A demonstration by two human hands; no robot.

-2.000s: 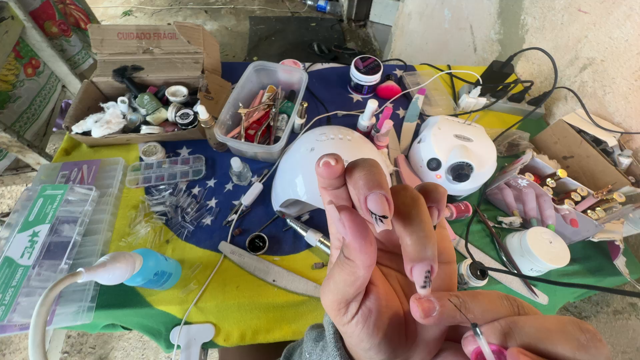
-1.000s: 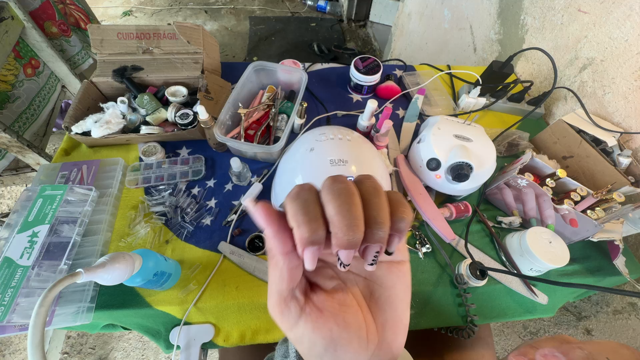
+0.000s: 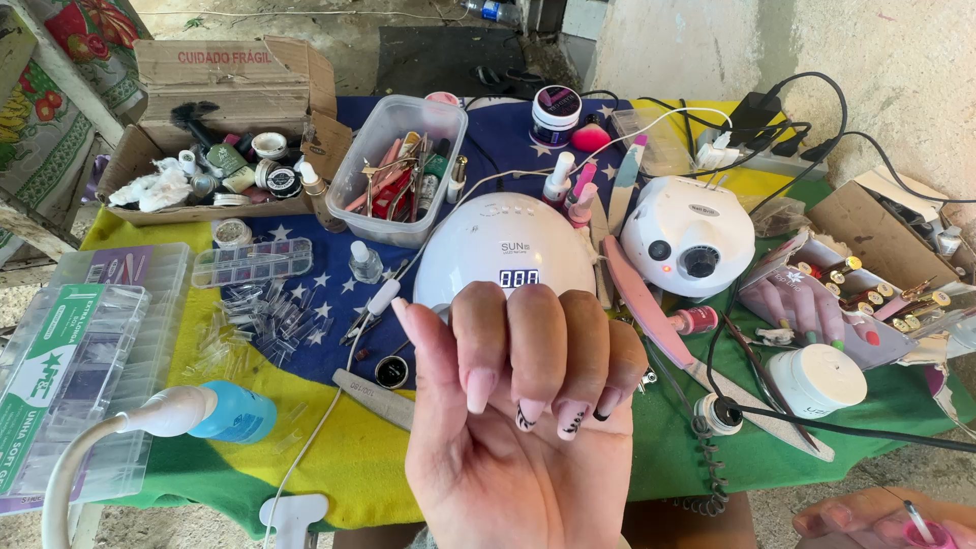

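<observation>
My left hand is raised in the middle, palm toward the camera, fingers curled forward and thumb out to the left. It holds nothing. Its long nails are pale pink, some with fine black designs at the tips. Just behind the fingers is a white nail lamp with a lit display. At the bottom right corner, partly cut off, my right hand holds a thin nail brush with a pink cap. Right of the lamp sits a white nail drill unit, a small red light showing on it.
A cardboard box and a clear plastic tub of tools stand back left. Nail tip cases and a blue bottle are at left. At right are nail files, a white jar, polish boxes and black cables.
My hands were together two seconds ago, the brush near the left fingertips; they are now apart. Since one second ago my left hand has lowered slightly, and more of my right hand and its brush shows.
</observation>
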